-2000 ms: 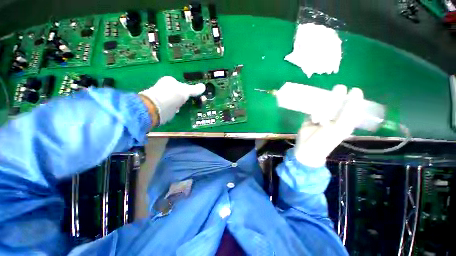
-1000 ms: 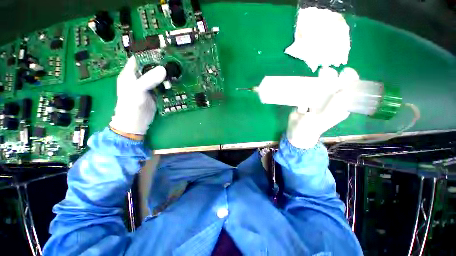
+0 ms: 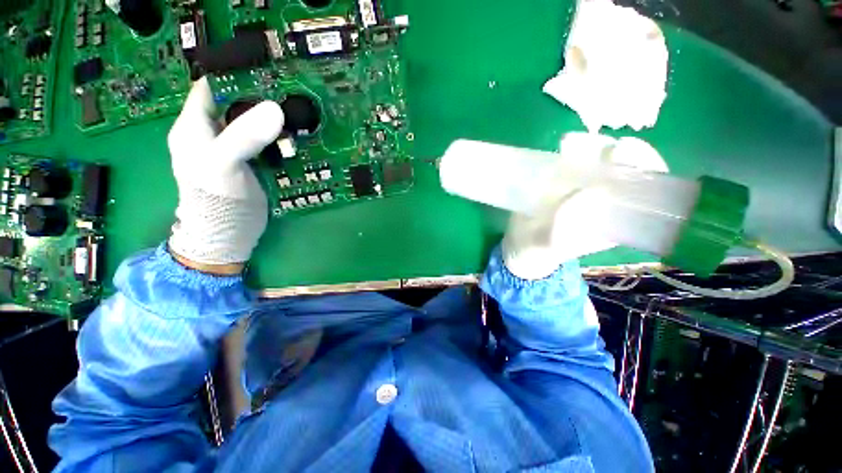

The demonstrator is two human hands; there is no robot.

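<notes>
A green circuit board [image 3: 346, 111] lies on the green mat in front of me, turned slightly. My left hand [image 3: 222, 175], in a white knit glove, grips its left side, the thumb over one of two round black parts [image 3: 300, 115]. My right hand [image 3: 591, 208], also gloved, holds a thick translucent white dispensing syringe [image 3: 503, 174]. The syringe lies nearly level, its thin tip pointing left at the board's lower right edge. Whether the tip touches the board cannot be told. A green adapter cap [image 3: 709, 226] closes its wide end, with a clear-yellowish hose [image 3: 771, 282].
Other circuit boards lie on the mat at the upper left [image 3: 125, 74] and lower left [image 3: 51, 222]. A crumpled white cloth [image 3: 617, 69] lies beyond my right hand, with clear film around it. Wire racks [image 3: 762, 397] holding boards stand below the bench edge.
My left hand moved from the thumb resting on the board to gripping its left side. The board now lies farther left in view. The syringe tip has come closer to the board.
</notes>
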